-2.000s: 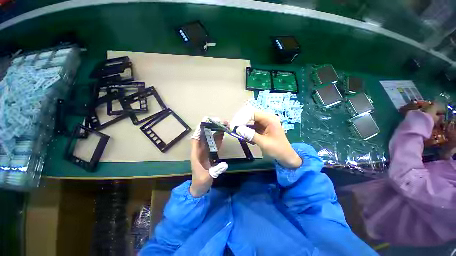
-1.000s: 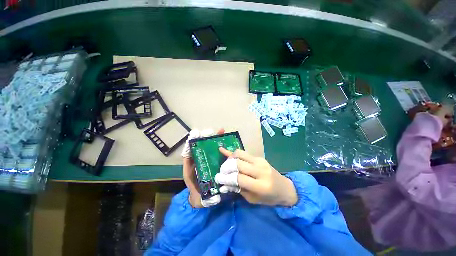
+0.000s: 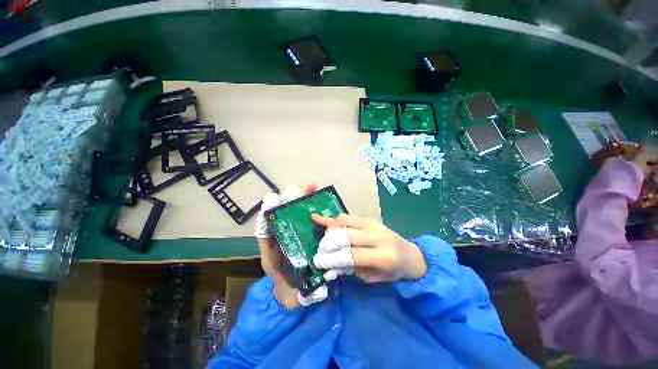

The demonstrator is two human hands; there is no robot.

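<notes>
My left hand [image 3: 278,267], with white finger cots, holds a green circuit board in a black frame [image 3: 294,227] by its left and lower edges, board side up and tilted. My right hand [image 3: 371,252], also with white finger cots, rests its fingertips on the board's right part and covers some of it. Loose black frames [image 3: 238,193] lie in a pile to the left on the beige sheet [image 3: 303,137]. Two board-and-frame assemblies [image 3: 397,117] lie side by side beyond a heap of pale button strips [image 3: 408,162].
Display boards [image 3: 534,148] lie on clear plastic [image 3: 490,209] at right. A clear tray with pale strips [image 3: 43,173] stands far left. Two small black units [image 3: 306,56] stand on the far side. A neighbour's pink sleeve [image 3: 606,216] and a printed paper [image 3: 593,131] are far right.
The frame, seen edge-on with the board earlier, now shows the green board lying in it. Since one second ago it has turned slightly; my right fingers stay on the board.
</notes>
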